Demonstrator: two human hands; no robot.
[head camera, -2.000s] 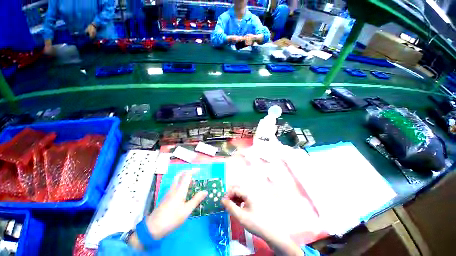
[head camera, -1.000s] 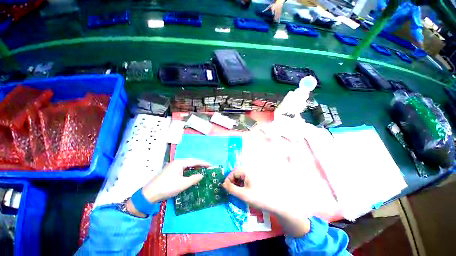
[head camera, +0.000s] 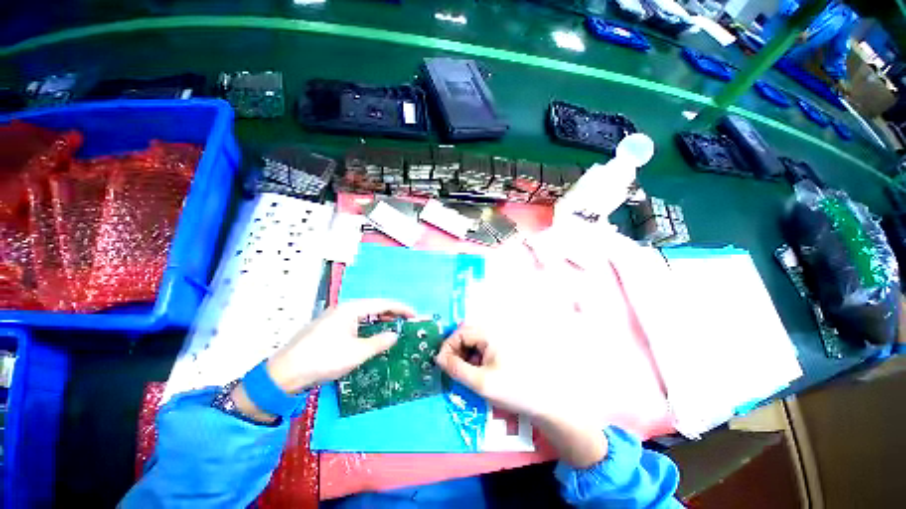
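Observation:
A green circuit board (head camera: 392, 376) lies on the blue work sheet (head camera: 397, 263), above the pink mat (head camera: 368, 477). My left hand (head camera: 348, 343) holds the board's upper left edge between thumb and fingers. My right hand (head camera: 477, 363) is at the board's right edge with thumb and fingertips pinched together. Whether something small is between those fingertips cannot be told. A white adhesive pad sheet (head camera: 260, 268) with rows of small black dots lies left of the blue sheet.
A large blue bin (head camera: 189, 254) with red bubble bags (head camera: 109, 239) stands left. Small stacked modules (head camera: 457, 174) stand behind the mat. A white bottle (head camera: 606, 184) stands behind glaring white papers (head camera: 730, 328) at right. Black housings (head camera: 363, 107) lie farther back.
The camera view has tilted down and the far workers have mostly left it. The board shows more fully than two seconds ago; my left hand has shifted to its upper left edge.

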